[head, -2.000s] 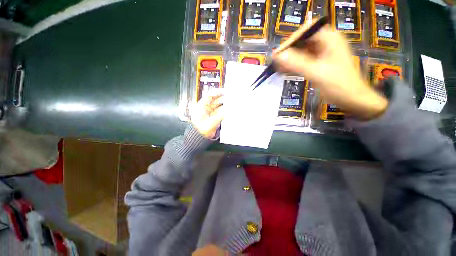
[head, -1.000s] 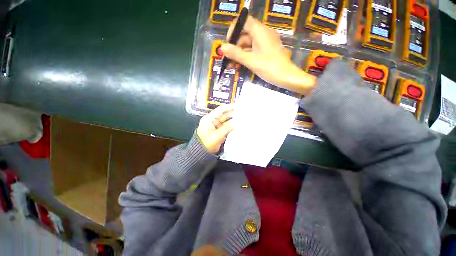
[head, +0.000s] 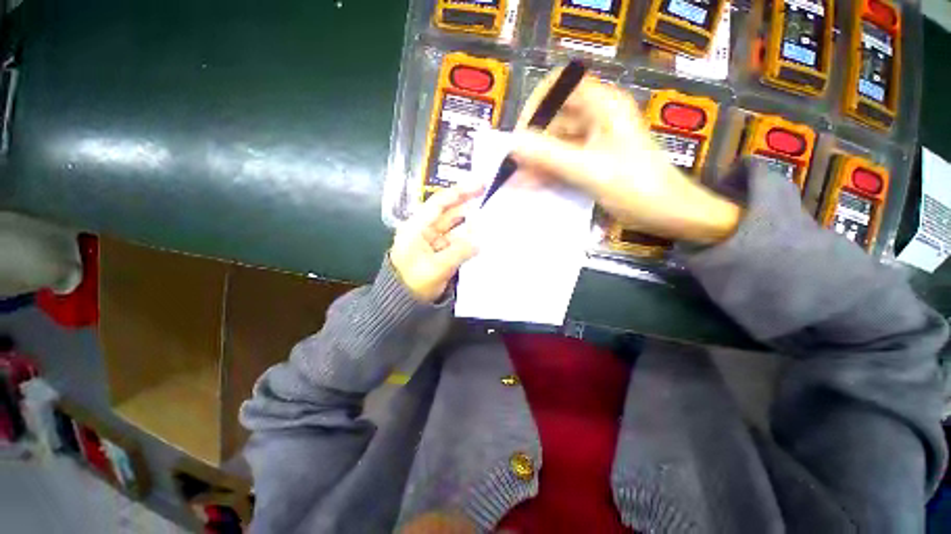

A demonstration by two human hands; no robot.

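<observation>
My left hand point(head: 433, 245) holds a white, blank-looking sheet point(head: 521, 261) by its left edge, over the near edge of the clear tray point(head: 399, 156). My right hand point(head: 600, 141) holds slim black tweezers point(head: 553, 96) like a pen. Their pointed tip is at the upper left part of the sheet, close to my left fingers; whether it touches cannot be told. A sticker at the tip cannot be made out. Orange-rimmed devices with red ovals lie in the tray's pockets, one of them point(head: 464, 125) left of my right hand. My right hand and the sheet hide part of the front row.
The tray lies on a glossy dark green bench top point(head: 240, 125). A printed label sheet point(head: 930, 214) lies right of the tray. An open brown cardboard box point(head: 162, 344) stands below the bench edge at the left, with a red item point(head: 71, 297) beside it.
Since one second ago, my right hand and the tweezers have moved from the front-left device back over the sheet. The sheet has shifted slightly up and left.
</observation>
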